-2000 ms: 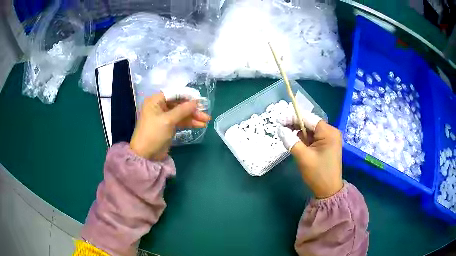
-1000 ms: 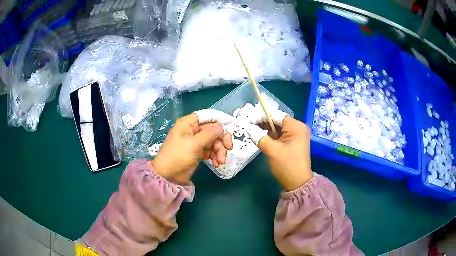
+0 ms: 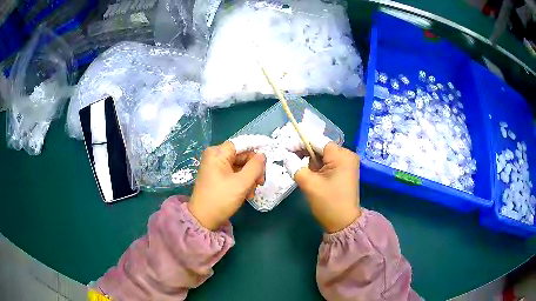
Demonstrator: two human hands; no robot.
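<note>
My left hand [image 3: 226,179] and my right hand [image 3: 330,183] are close together over the clear plastic tub [image 3: 264,206], which holds white parts. White wraps cover the thumbs and forefingers. The fingertips meet around something small and white that blends with the parts behind, so I cannot tell its shape or what the left fingers hold. My right hand holds a thin pale stick [image 3: 281,97] that points up and to the left, over the tub's back edge. A pale slip [image 3: 312,125] lies at the back right of the tub.
A phone [image 3: 109,150] lies at the left, against an open bag of clear parts [image 3: 158,135]. A large bag of white parts [image 3: 282,50] is behind the tub. A blue bin [image 3: 429,191] and a second blue bin [image 3: 510,220] stand at the right. A small bag [image 3: 38,111] is far left.
My left hand has moved right from the bag of clear parts to meet my right hand over the tub. The stick has tilted further left. The view has shifted.
</note>
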